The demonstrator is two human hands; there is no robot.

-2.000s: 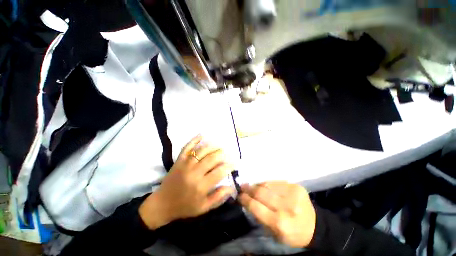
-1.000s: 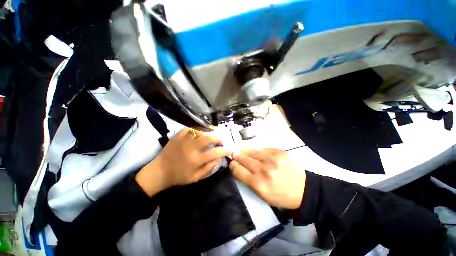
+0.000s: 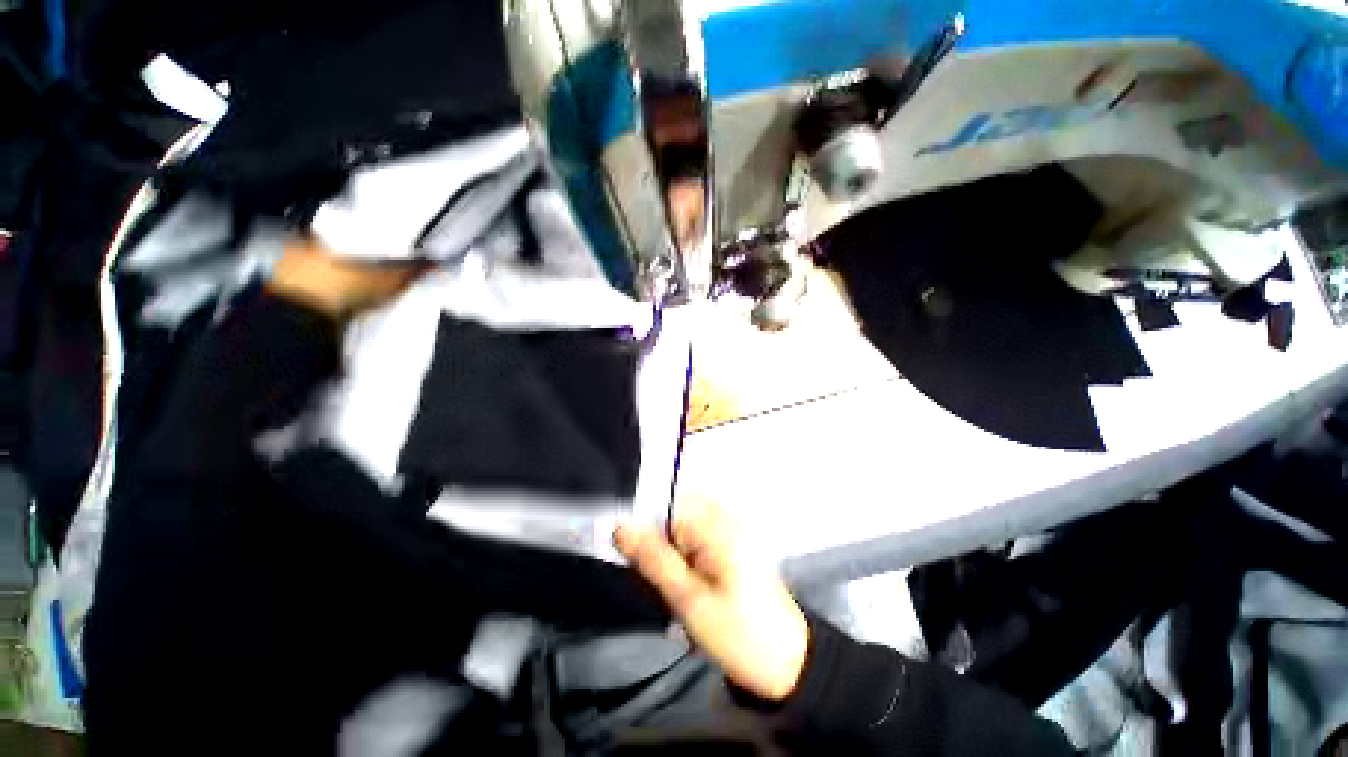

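Observation:
The garment panel (image 3: 392, 362), pale grey-white, lies left of and under the sewing machine's needle area. A black rectangular piece (image 3: 525, 411) lies flat on its pale side. A narrow dark edge runs along the panel from the presser foot (image 3: 769, 303) towards me. My left hand (image 3: 343, 281) is blurred and reaches to the panel's far left part; its fingertips and grip are unclear. My right hand (image 3: 724, 599) pinches the panel's near edge between thumb and fingers, below the needle area.
The white machine head with blue stripe (image 3: 1035, 104) spans the upper right. Stacked black cut pieces (image 3: 976, 326) lie under its arm. Small black scraps (image 3: 1249, 302) are at the right. Dark waiting fabric (image 3: 340, 74) is at the upper left. Grey and black work (image 3: 1286, 651) hangs below the table edge.
My left hand has moved from beside the needle area to the far left. My right hand has moved down towards me. The black rectangle has moved up beside the needle area and the panel has shifted.

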